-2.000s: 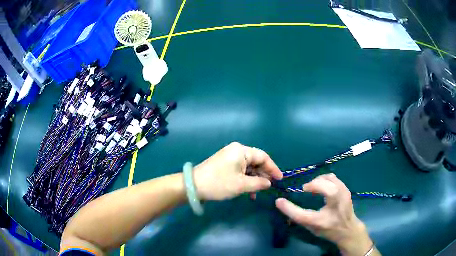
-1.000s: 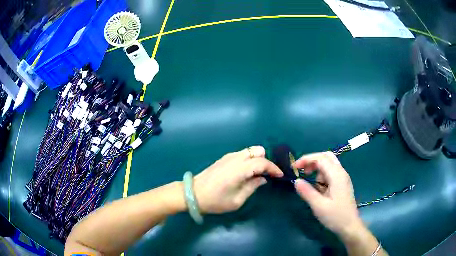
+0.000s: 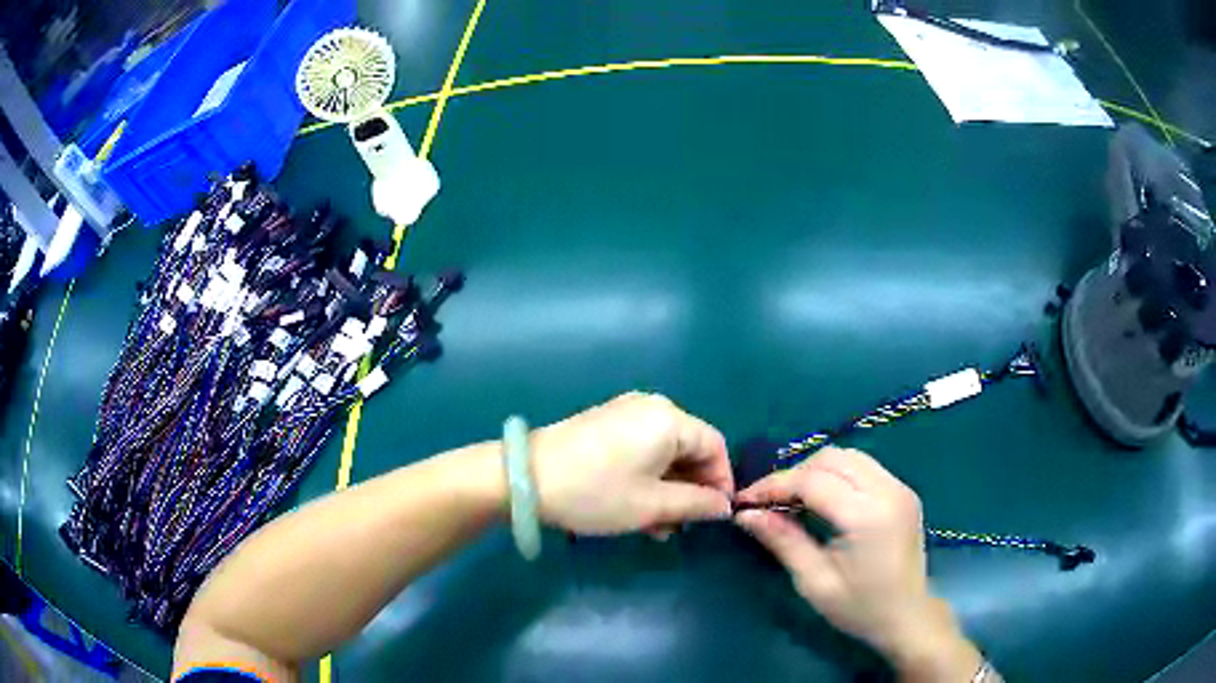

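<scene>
A wire harness [image 3: 874, 418] of twisted wires lies in front of me, one leg running up right to a white label [image 3: 954, 388] and a dark connector. A thinner harness branch [image 3: 994, 539] comes out right of my right hand and ends in a small black end. My left hand [image 3: 634, 470] and my right hand [image 3: 847, 531] pinch the harness with fingertips nearly touching. A dark shape, perhaps the tape roll [image 3: 756, 460], shows just behind the fingertips, partly hidden.
A large harness pile [image 3: 220, 414] with white labels lies at left. Behind it are a blue bin [image 3: 200, 160] and a cream handheld fan [image 3: 387, 167]. A white paper sheet [image 3: 1000, 78] with a dark harness lies at top right. A grey machine [image 3: 1134, 347] stands at the right edge.
The dark roll stood up between my hands a second ago and now shows lower behind the fingertips. More of the labelled leg is visible. The fingertips have come close together.
</scene>
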